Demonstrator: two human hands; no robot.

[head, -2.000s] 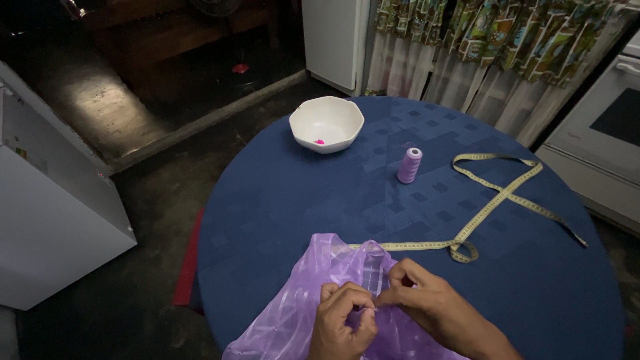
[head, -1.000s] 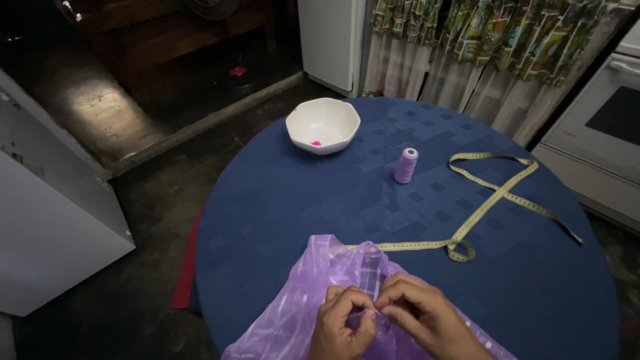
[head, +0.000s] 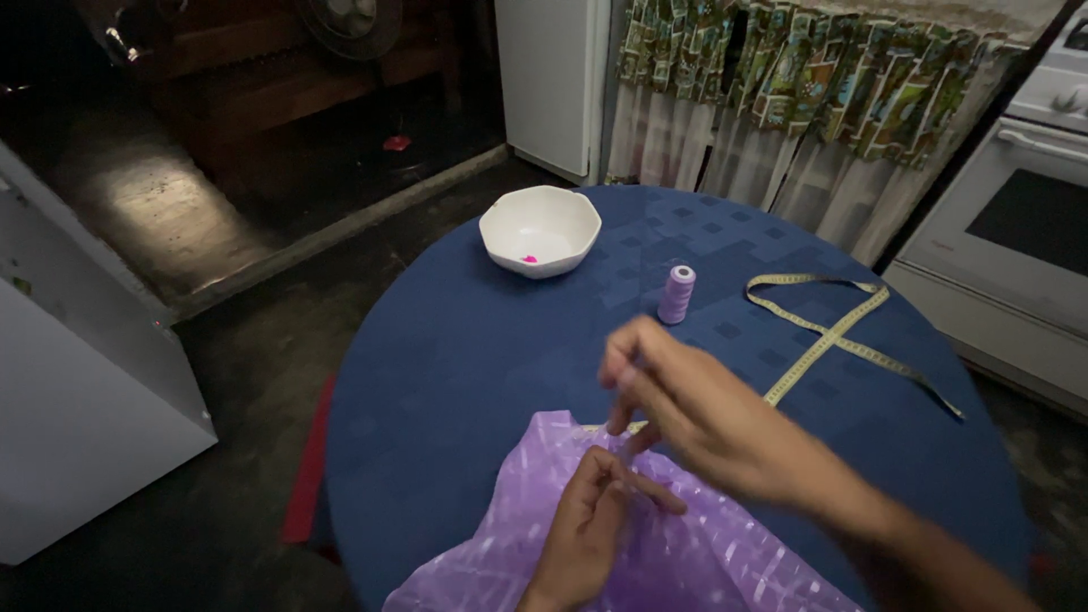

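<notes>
Sheer purple fabric [head: 510, 518] lies bunched over the near edge of the round table, under my hands. My left hand [head: 595, 518] pinches a bit of this fabric between thumb and fingers. Above and to the right of it, my right hand [head: 680, 399] is raised and blurred, thumb and forefinger together; whether a needle or thread is between them cannot be told. A spool of purple thread [head: 677, 296] stands upright beyond my right hand. To the right lies a yellow measuring tape [head: 829, 340], looped and crossed over itself, partly hidden by my right hand and the fabric.
A white octagonal bowl [head: 541, 231] with a small pink thing inside stands at the table's far side. The table wears a blue tablecloth [head: 425, 374]. A red seat [head: 308, 476] shows at the left edge. Beyond are curtains [head: 782, 93] and a white stove [head: 1011, 229].
My right hand has lifted up and away from the fabric, where it was close against my left hand. My left hand has stayed at the fabric.
</notes>
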